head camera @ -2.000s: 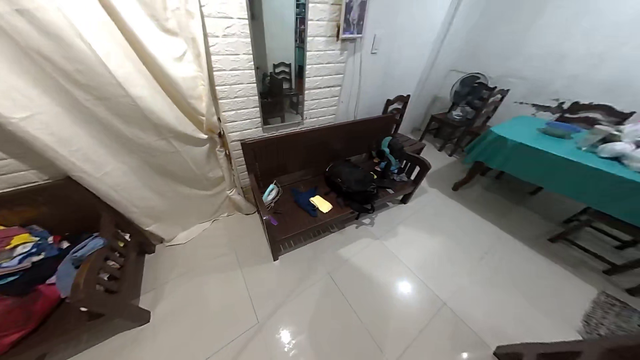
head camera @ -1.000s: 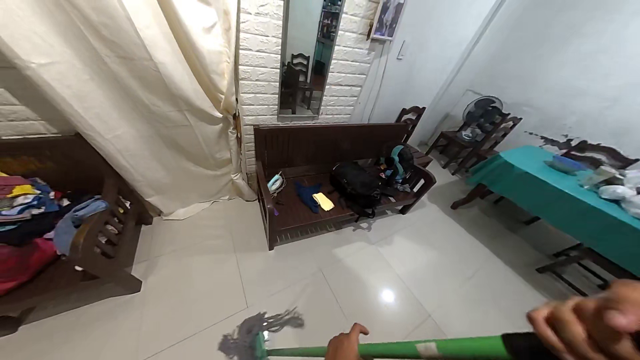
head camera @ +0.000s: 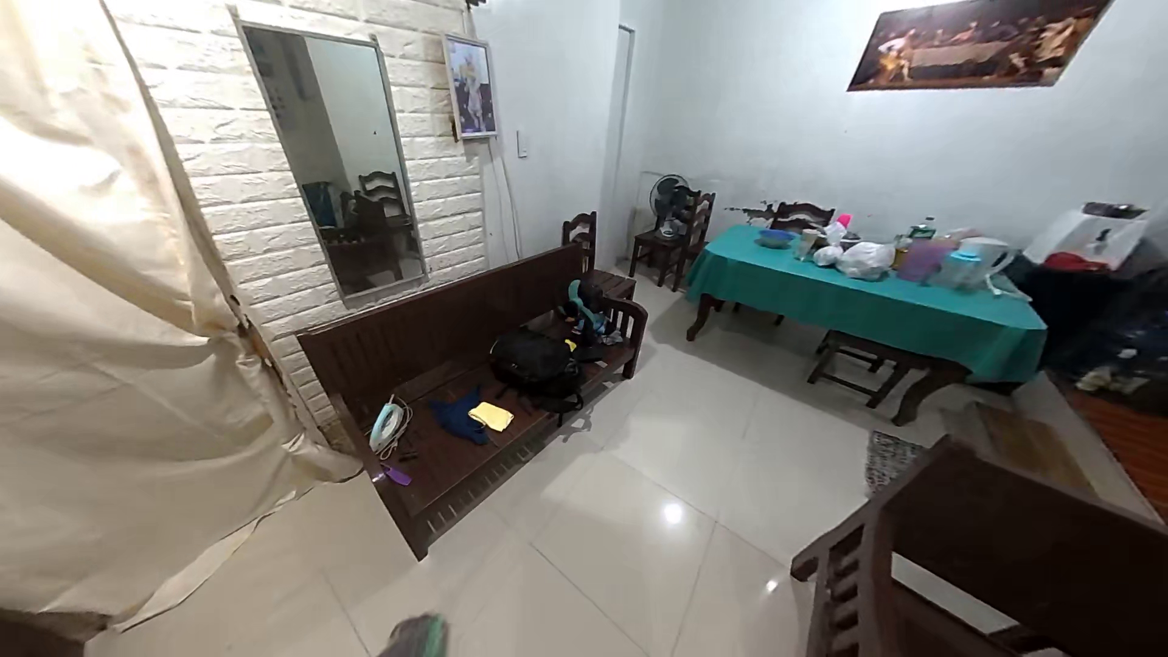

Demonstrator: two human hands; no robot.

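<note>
Neither of my hands shows in the head view now, so what they hold is hidden. At the bottom edge a blurred grey and green mop head point(head camera: 415, 636) lies over the pale tiled floor point(head camera: 593, 547); its handle is out of view. Beyond it stands a dark wooden bench point(head camera: 438, 319). On its seat are a clothes iron point(head camera: 388, 426), a dark blue cloth point(head camera: 459, 417), a folded yellow cloth point(head camera: 491, 416) and a black backpack point(head camera: 537, 360).
A beige curtain point(head camera: 137, 365) hangs to the floor at the left. A second wooden bench point(head camera: 1004, 538) stands at the lower right, near a grey rug point(head camera: 890, 461). Behind are a table with a teal cloth point(head camera: 867, 306), wooden chairs and an electric fan point(head camera: 669, 193).
Both hands and the green mop handle, seen one second ago, have left the view. The view has swung up and to the right.
</note>
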